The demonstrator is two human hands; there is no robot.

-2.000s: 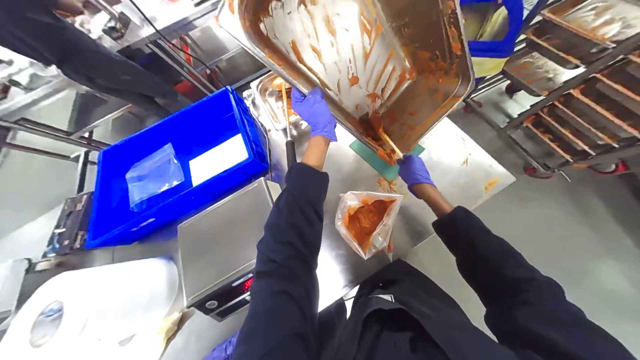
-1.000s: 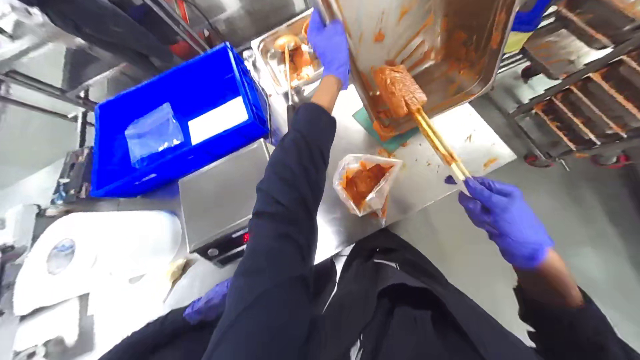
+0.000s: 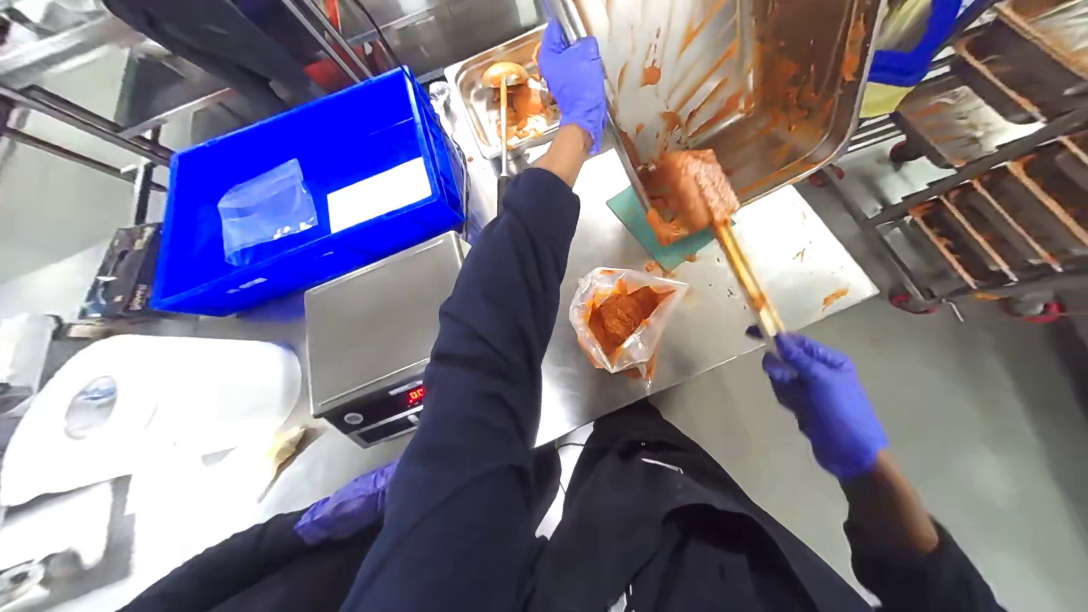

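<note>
My left hand [image 3: 578,81], in a purple glove, grips the left rim of a large steel container [image 3: 816,85] smeared inside with orange-brown paste. The container is tilted. In my gloved right hand [image 3: 824,404] is the handle of a spatula [image 3: 744,272], its head coated in paste at the container's lower edge. Below lies a clear plastic bag [image 3: 595,293], open at the top and holding paste [image 3: 625,319]. A green cloth or sheet [image 3: 633,212] lies under the container's edge. A small steel tray [image 3: 476,93] with a ladle [image 3: 504,110] is beside my left hand.
A steel table [image 3: 586,408] bears a digital scale [image 3: 382,306] left of the bag. Beyond stands a blue crate [image 3: 289,280] with a plastic bag in it. A white roll [image 3: 170,408] is at left, a tray rack [image 3: 918,204] at right. Another person's gloved hand [image 3: 348,506] shows lower left.
My right hand has moved away from the container, toward the lower right, still holding the spatula. The spatula's head, now coated in paste, shows at the container's lower edge.
</note>
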